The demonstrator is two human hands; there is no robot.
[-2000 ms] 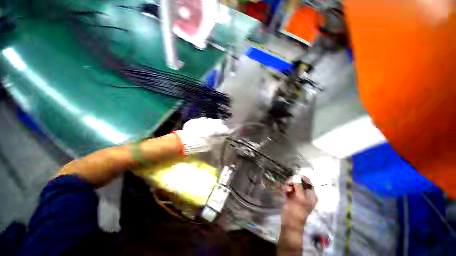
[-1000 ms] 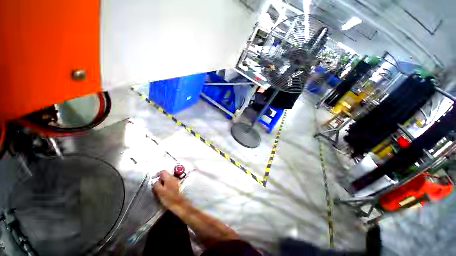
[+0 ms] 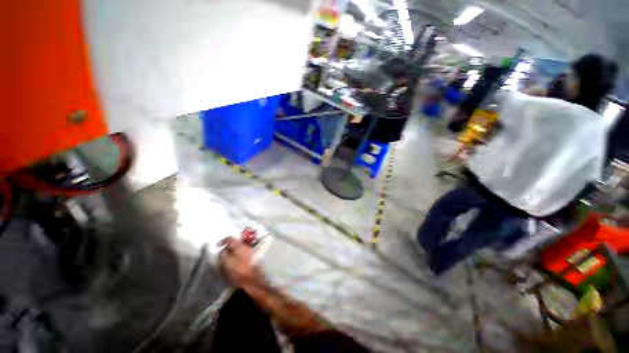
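Observation:
My right hand [image 3: 238, 259] looks bare and rests at the metal table's edge, right beside a red knob or push button [image 3: 249, 235]. The picture is blurred, and I cannot tell whether the fingers hold anything. The round grey rotary table [image 3: 131, 276] lies to the left of the hand, blurred. My left hand is not in view.
An orange machine cover [image 3: 45, 83] and a white panel [image 3: 200, 52] fill the upper left. Orange and black hoses [image 3: 114, 176] hang below. Beyond are a blue bin [image 3: 241, 127], a fan's round base [image 3: 342, 183], floor tape and a person in a white top [image 3: 541, 152].
The view first swung right from the bench, and my left hand left the picture. Since then a person has come into view at the right. My right hand stays beside the red knob.

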